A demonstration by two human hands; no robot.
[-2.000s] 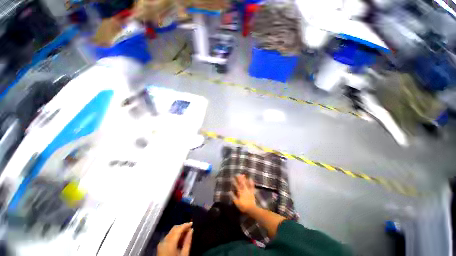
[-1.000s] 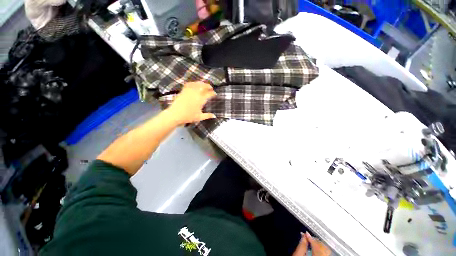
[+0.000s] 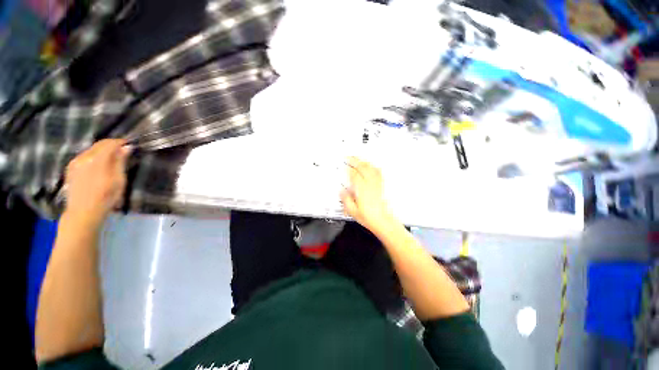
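Observation:
Plaid fabric (image 3: pixel 195 97) in black, grey and white lies in folds over the left part of the white table (image 3: pixel 274 166). A black fabric panel (image 3: pixel 137 40) lies on it. My left hand (image 3: pixel 97 177) is at the plaid fabric's near part, fingers curled with an edge of it at the fingertips. My right hand (image 3: pixel 365 191) is over the table's front part, fingers apart, with nothing seen in it. The needle area (image 3: pixel 433 112) of the sewing machine is beyond and right of my right hand.
The white machine head with a blue panel (image 3: pixel 585 119) stands at the right. A small dark control panel (image 3: pixel 561 196) is at the table's right end. Another plaid piece (image 3: pixel 462 274) hangs below the table beside my right forearm. A blue bin (image 3: pixel 614 303) stands on the floor at right.
The view has swung right toward the machine. My left hand is still at the plaid fabric, now nearer its front edge. My right hand has come up from the table's edge onto the table.

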